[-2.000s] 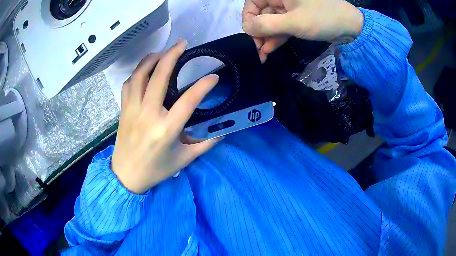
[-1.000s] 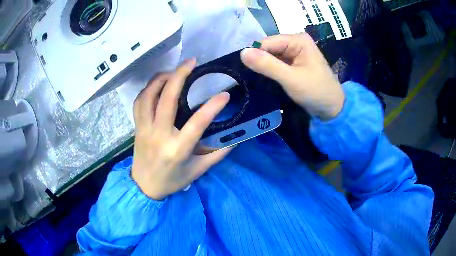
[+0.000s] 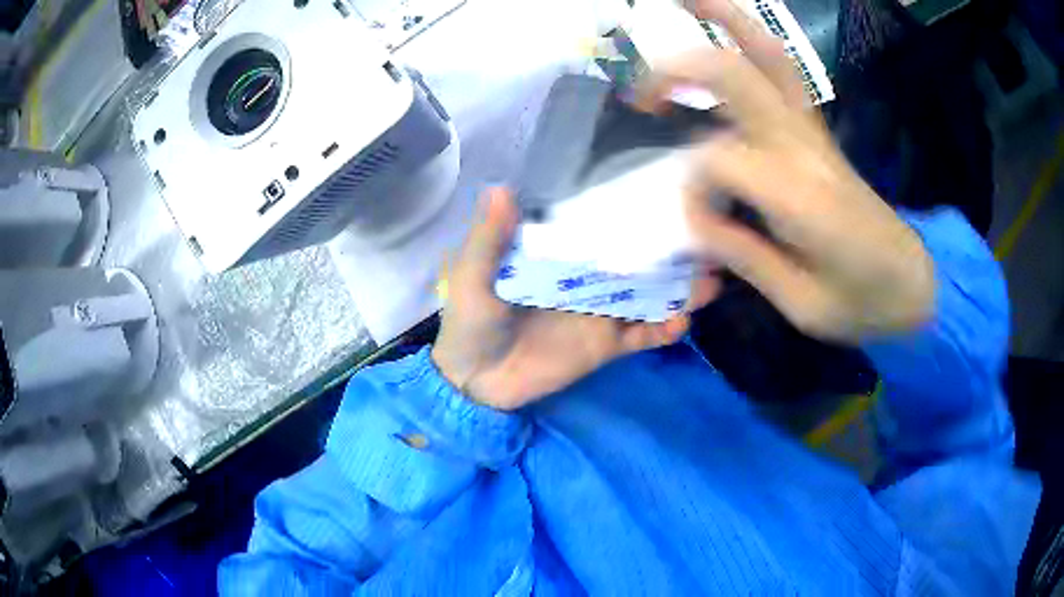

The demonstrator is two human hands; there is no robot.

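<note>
My left hand [image 3: 525,338] holds the front panel [image 3: 613,233] from below, its fingers along the lower edge. The panel's back faces up, with white backing and blue print along the lower side; the rest is blurred, with a grey and dark area at the upper left. My right hand [image 3: 793,198] is at the panel's right side, blurred by motion, and its fingers reach over the panel; their exact grip is unclear. The white projector unit [image 3: 315,146] lies to the left, bare face up, lens showing.
Silvery bubble wrap [image 3: 274,338] and a white sheet [image 3: 373,274] lie on the bench. Other white units with round bases [image 3: 70,338] stand at the far left. White label strips [image 3: 799,47] lie at the top right. The bench's green edge [image 3: 280,408] runs below the bubble wrap.
The panel has been turned from its black HP front to its white printed back. My right hand has moved to the panel's right side. The projector appears lower and further right in the view.
</note>
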